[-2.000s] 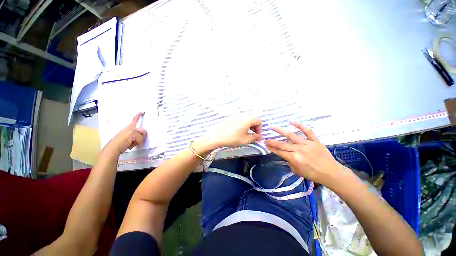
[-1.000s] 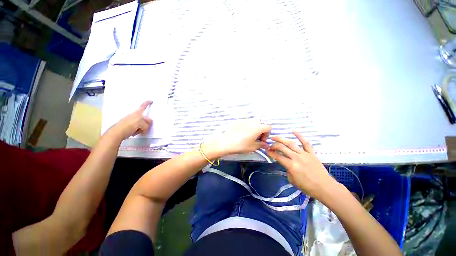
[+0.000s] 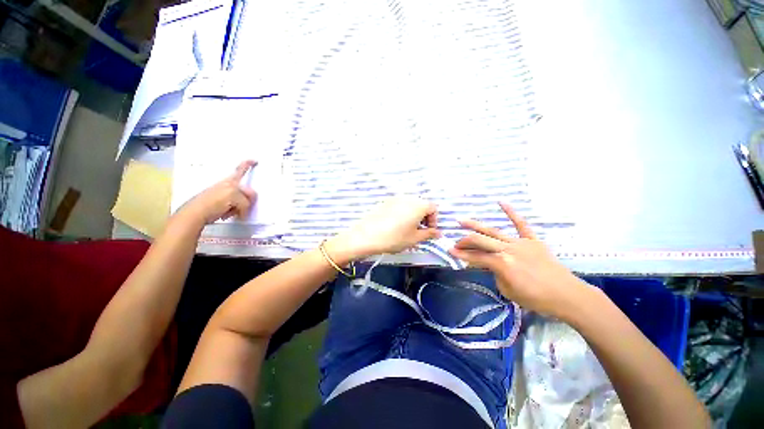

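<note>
The striped T-shirt [image 3: 410, 126] lies flat on the white table, nearly white in glare. My left hand [image 3: 389, 228], with a yellow bracelet, rests at its near edge with thumb and fingertips closed on the shirt edge; the exact pinch is partly hidden. My right hand [image 3: 519, 260] is just right of it, fingers spread, thumb side near a curved blue-white strip at the edge. The white tape measure [image 3: 456, 335] loops over my lap and runs up towards my left wrist. Another person's hand [image 3: 226, 199] points at the measurement sheet [image 3: 222, 138].
A clipboard with curled papers [image 3: 180, 59] lies behind the sheet, and a yellow-tan card [image 3: 142, 197] at the near left corner. A ruler tape [image 3: 653, 254] runs along the near edge. Black snips [image 3: 748, 174] lie far right. A blue basket [image 3: 662, 310] holds pale cloth below.
The view has shifted, moving the table's contents left and down, then slightly up. My hands have moved slightly apart since one second ago; the right fingers are more spread. The other hand still points.
</note>
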